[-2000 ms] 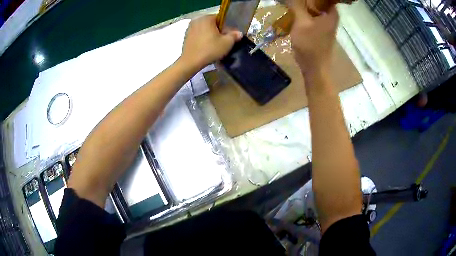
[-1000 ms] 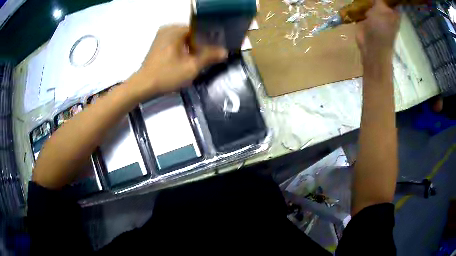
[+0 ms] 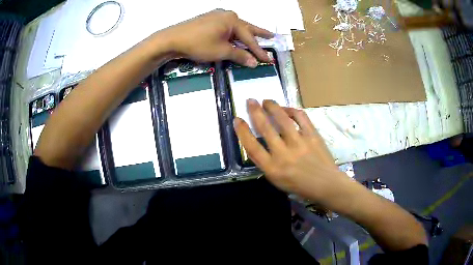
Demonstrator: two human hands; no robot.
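Observation:
A black-rimmed unit [image 3: 254, 85] with a white panel and teal bands lies in the right-hand pocket of the clear tray. My left hand [image 3: 220, 39] is at its top end, fingertips down by the circuit board end; whether they hold anything is hidden. My right hand [image 3: 290, 145] lies over the lower half of the unit, fingers spread, fingertips on or just over the white panel. Another unit [image 3: 193, 121] lies in the pocket to the left, with a green circuit board at its top. More units lie further left, partly under my left forearm.
Brown cardboard [image 3: 358, 77] with white scraps [image 3: 358, 26] lies to the right. A wooden-handled tool [image 3: 426, 20] is at the upper right. A white tape roll [image 3: 104, 18] lies on white paper [image 3: 150, 15] behind the tray. Stacked trays [image 3: 463, 62] stand at the right bench end.
The unit held up by my left hand is now down in the right tray pocket, where a black housing showed. My right hand has let go of the tool and moved onto the unit.

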